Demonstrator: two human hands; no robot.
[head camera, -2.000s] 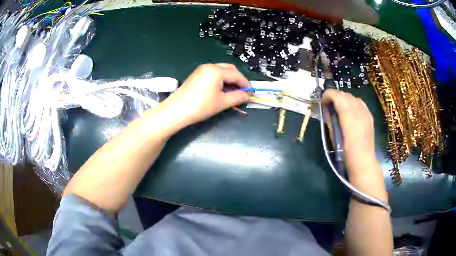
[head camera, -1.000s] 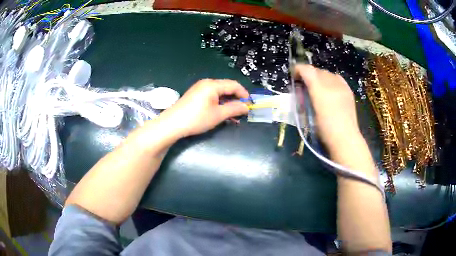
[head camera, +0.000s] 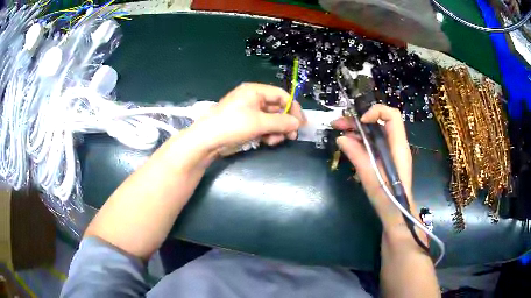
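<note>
My left hand (head camera: 256, 116) is closed around the end of a white power cord (head camera: 169, 110), near the middle of the bench. A yellow-green wire (head camera: 293, 87) and a short blue wire stand up from its fingers. My right hand (head camera: 378, 145) holds a black pen-like soldering iron (head camera: 381, 148), its metal tip pointing up and left and its grey-white lead trailing over the wrist. The thumb and forefinger are close together near the white tape (head camera: 317, 119); whether they pinch something small cannot be told. One brass-coloured peg (head camera: 335, 160) shows below the tape.
A heap of black switches (head camera: 314, 46) lies behind the hands. Brass strips (head camera: 474, 139) are piled at right. Bagged white cords (head camera: 35, 128) fill the left side. A red-orange bar (head camera: 291, 17) and translucent hood (head camera: 390, 20) are at the back. A small black-and-white piece (head camera: 426, 217) lies by my right wrist.
My right hand has come back from the heap toward me, the iron now slanting across it. The yellow-green and blue wires in my left hand now point up instead of right along the tape.
</note>
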